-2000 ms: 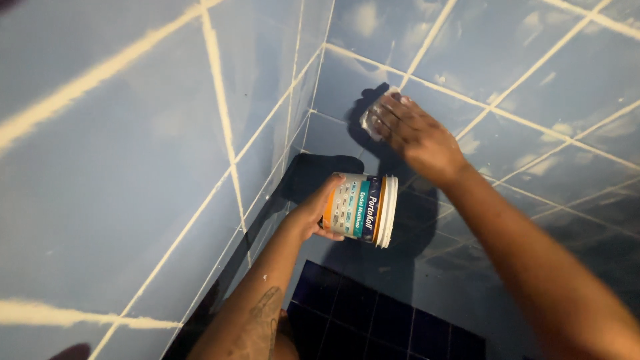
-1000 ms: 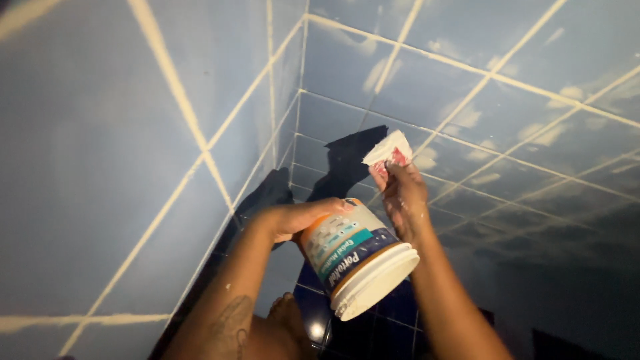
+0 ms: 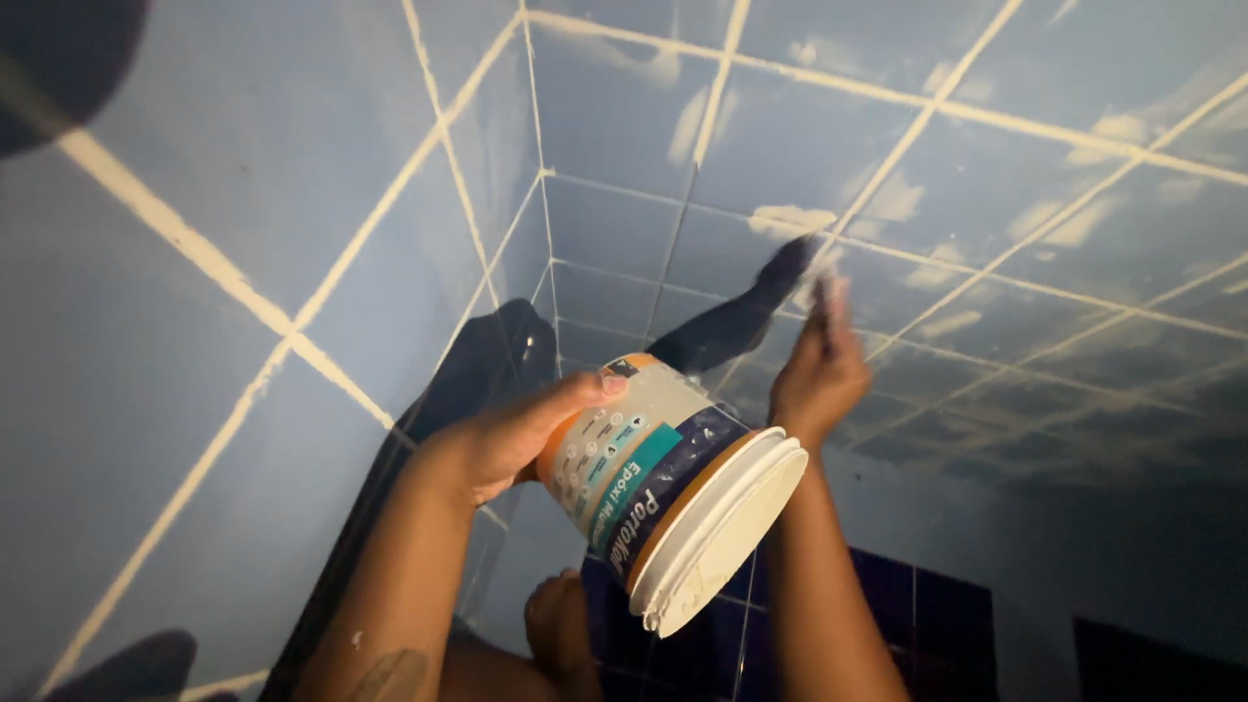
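My left hand (image 3: 531, 429) holds a Portokoll epoxy grout tub (image 3: 673, 487) by its base and side, tilted so that its white rim end faces down and to the right. Pale paste marks that end. My right hand (image 3: 824, 361) is raised behind the tub, its blurred fingers against the blue tile wall (image 3: 877, 156) at a grout joint. Something whitish shows at the fingertips, too blurred to make out. Fresh pale grout (image 3: 790, 220) is smeared on the tiles just above the fingers.
A second blue tiled wall (image 3: 224, 195) with pale joints meets the first at a corner on the left. Joints low in the corner look thinner and darker. Dark blue floor tiles (image 3: 877, 595) lie below, with a bare foot (image 3: 556, 614) near them. Arm shadows fall on the walls.
My right hand has gone from holding up a white and pinkish pad or scraper beside the tub to touching the wall. A pale smear now shows there. The tub stays in my left hand.
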